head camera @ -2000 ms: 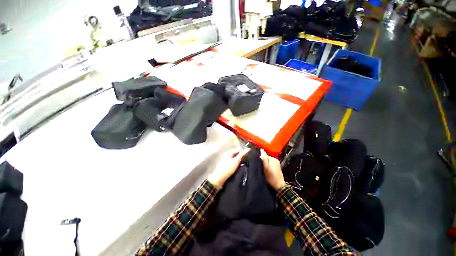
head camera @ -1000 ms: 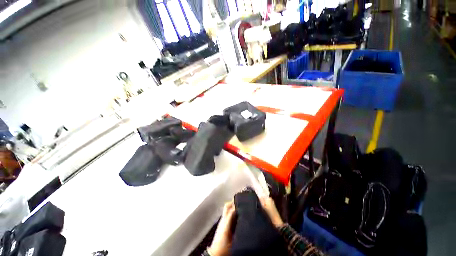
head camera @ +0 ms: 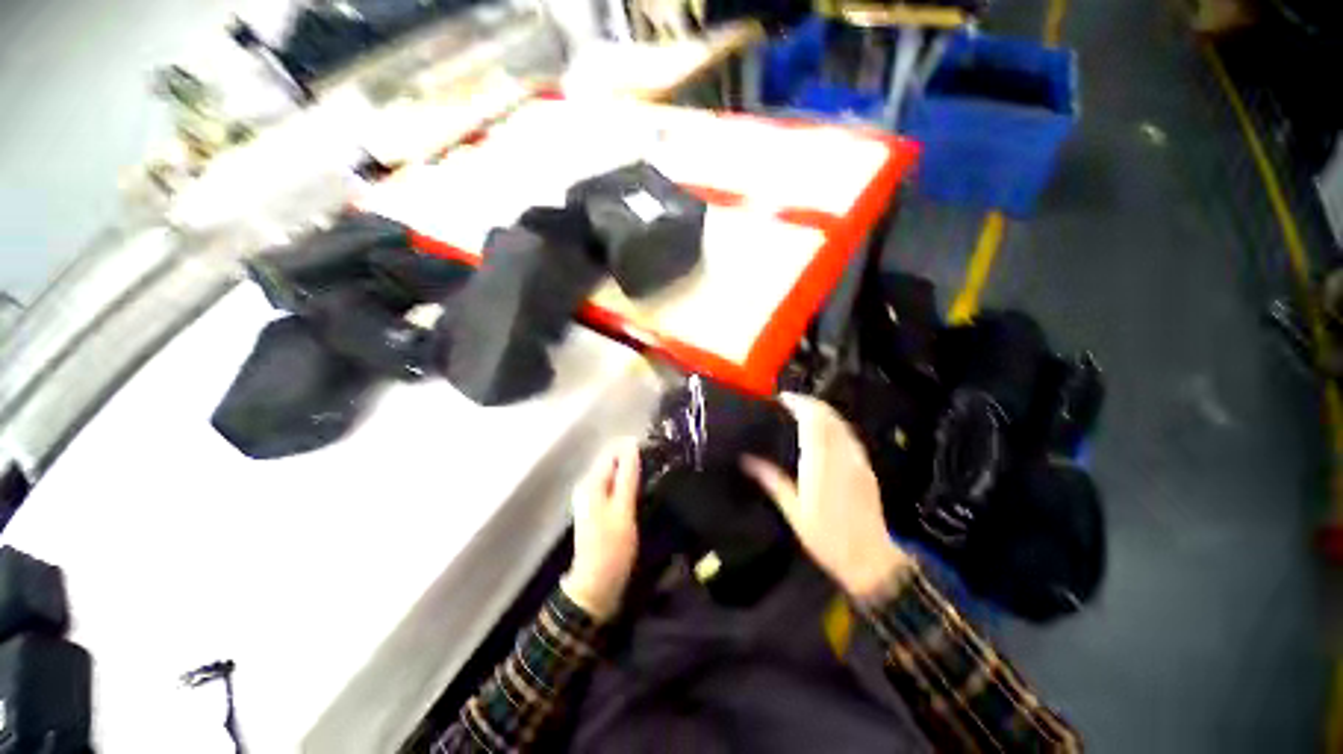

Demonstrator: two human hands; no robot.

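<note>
A black fabric bag (head camera: 722,494) is held between my two hands above my lap, near the corner of the table. It looks rounded, with thin light lines on its upper left part and a small yellow tab low on it. My left hand (head camera: 607,523) is at the bag's left side, fingers pointing up. My right hand (head camera: 828,494) holds its right side, with the thumb across its front. The image is slightly blurred.
Several boxy black bags (head camera: 302,386) lie on the white table (head camera: 427,486) and the red-edged board (head camera: 825,273). A black strap (head camera: 224,692) lies near left. Black bags (head camera: 1031,516) heap a blue crate at right; another blue crate (head camera: 994,133) stands beyond.
The held bag has gone from a narrow upright shape to a rounder one, with light lines and the yellow tab now showing. My right hand has moved onto its right side. The view has tilted down.
</note>
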